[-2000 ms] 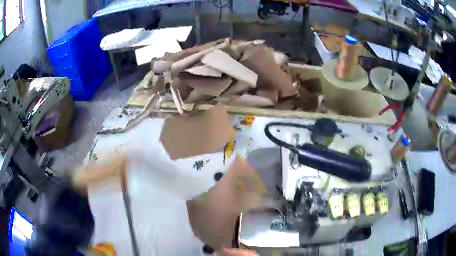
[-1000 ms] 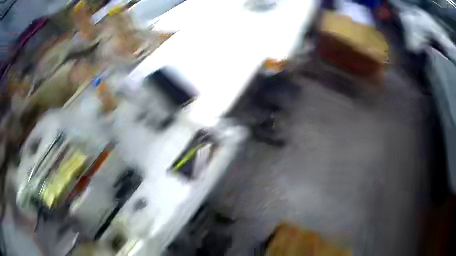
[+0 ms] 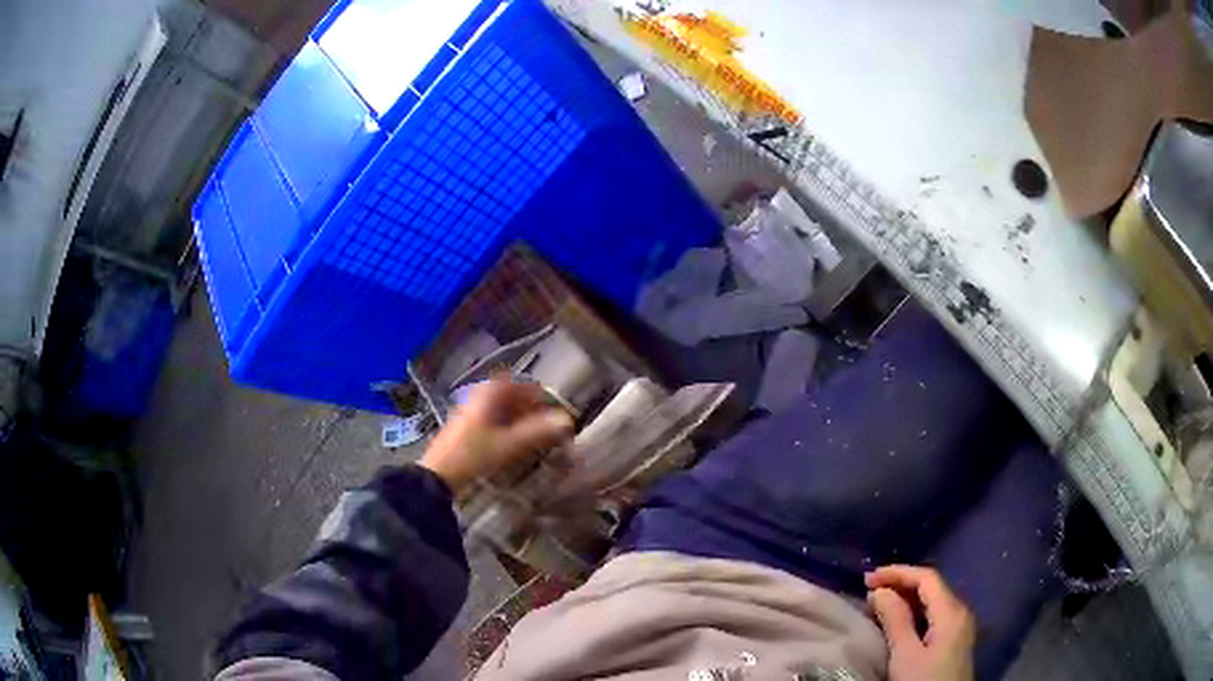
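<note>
My left hand (image 3: 499,432), slightly blurred, is over an open cardboard box (image 3: 519,286) on the floor. Greyish-brown bundles of cut pieces (image 3: 639,432) lie in the box beside and under my fingers. Whether my fingers hold one cannot be told. My right hand (image 3: 922,623) is near my lap at the bottom right, with fingers loosely bent and apart and nothing visible in it. A brown fabric piece (image 3: 1111,100) lies on the white machine table at the upper right, beside the shiny metal cloth plate (image 3: 1191,200).
A large blue plastic crate (image 3: 439,173) stands directly behind the box. Pale grey pieces (image 3: 765,266) lie on the floor between the crate and the table. The white table's edge (image 3: 918,253) runs diagonally down the right side, above my dark-trousered legs.
The view has swung from the machine, past the table's right side, down to the floor at the left. My left hand is now at the box, and my right hand is near my lap.
</note>
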